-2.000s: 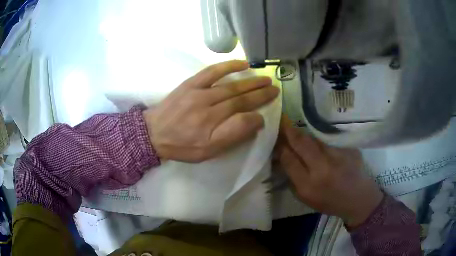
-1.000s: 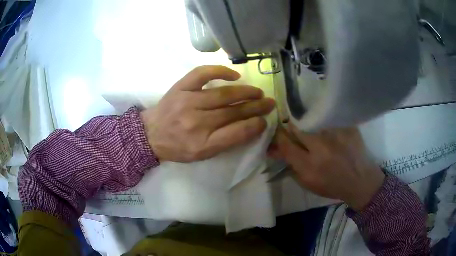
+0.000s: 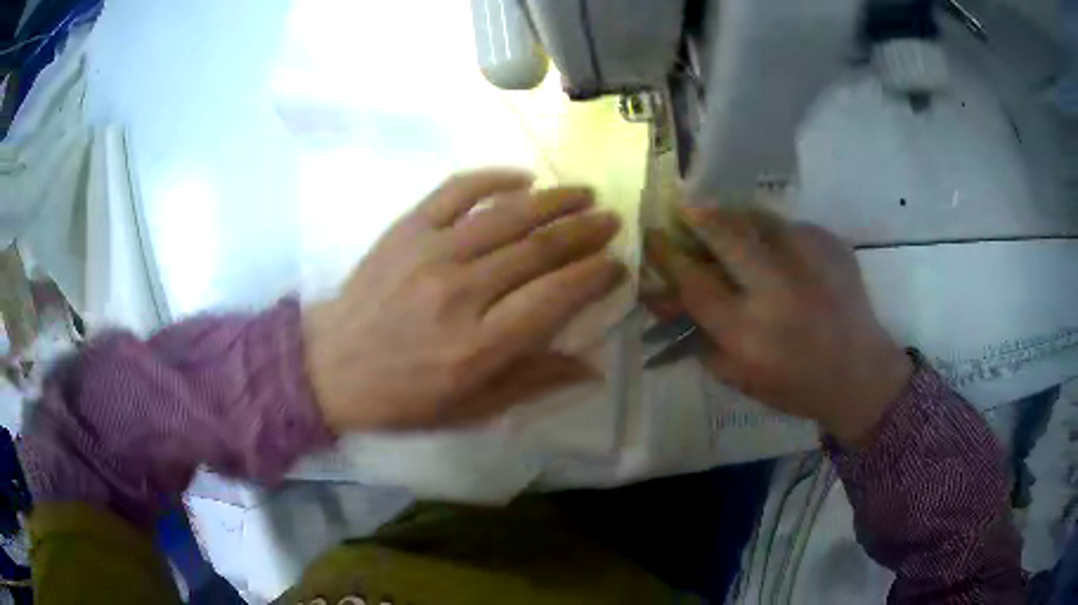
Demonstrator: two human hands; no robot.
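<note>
A white fabric piece (image 3: 591,148) lies on the white table under the yellow light, its right edge running up to the presser foot (image 3: 640,108). My left hand (image 3: 455,301) lies flat on this cloth, palm down, fingers slightly spread, a little blurred. My right hand (image 3: 780,307) is at the cloth's right edge with its fingers curled around thread snips (image 3: 671,344); their dark blades stick out below the fingers, towards my left hand. Whether the right fingertips also pinch the cloth is hidden. The needle cannot be made out.
The machine head (image 3: 757,95) stands above and beyond my right hand. A white sewing lamp (image 3: 510,45) hangs left of the needle area. White cloth pieces (image 3: 122,225) lie at the far left. More pale cloth (image 3: 794,526) lies below the table edge at right.
The cloth has moved forward towards the machine; its lower end hangs less over the front edge. My left hand sits further back on it. My right hand has moved slightly forward. The view has shifted.
</note>
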